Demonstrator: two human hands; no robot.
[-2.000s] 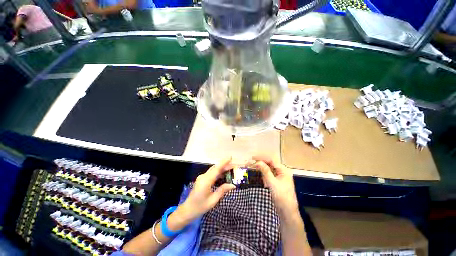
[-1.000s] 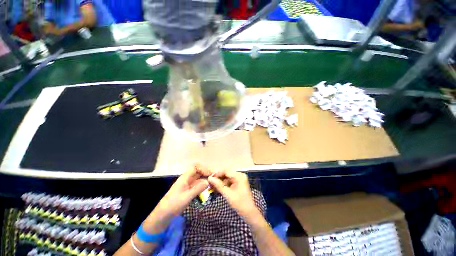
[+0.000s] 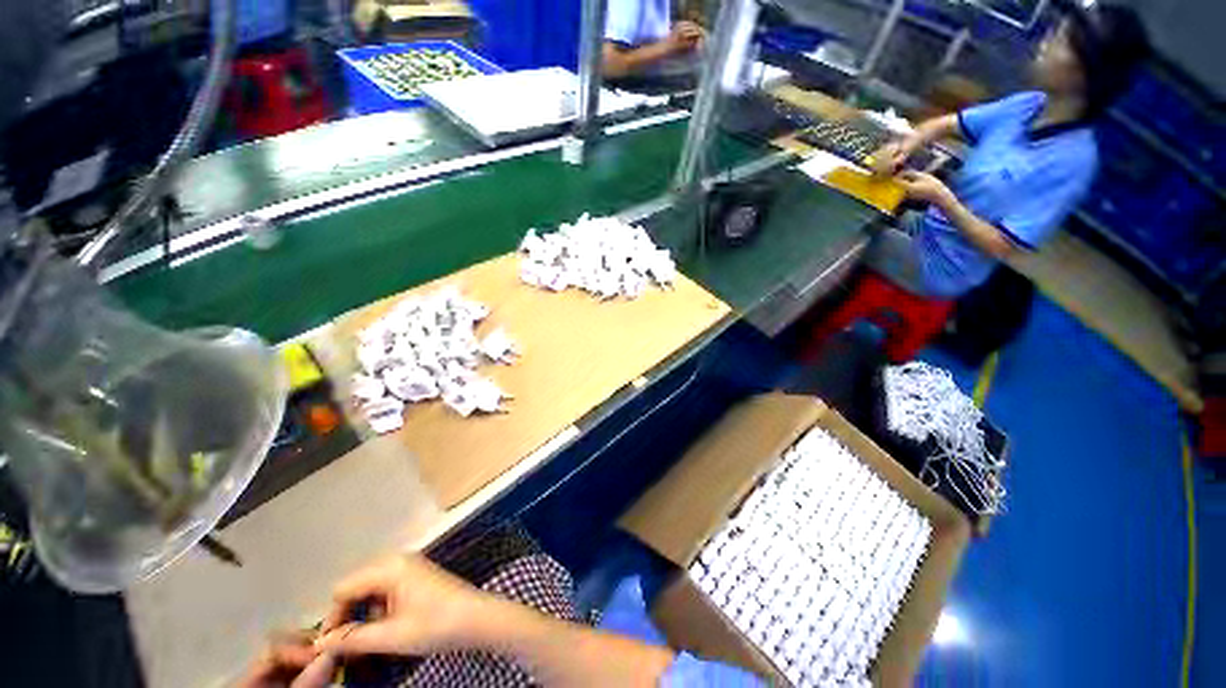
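Note:
My right hand is low at the left, over my checked lap, with fingers pinched together. My left hand meets it at the bottom edge and is mostly cut off. Between the fingertips is a small part, almost hidden; it appears to be the circuit board unit. The clear fume hood hangs at the left, with a thin dark tip below its rim. White plug housings lie heaped on the tan board, with a second heap farther back.
An open carton packed with white plug housings stands low right. White cables lie beyond it. A green conveyor runs behind the board. A person in blue sits at the right; another's arm shows at the back. A yellow block shows beside the hood.
The view has swung right, so the hood, boards and hands appear farther left. The parts tray has left view; the carton and seated person now show. My hands stay together; the held part is less visible.

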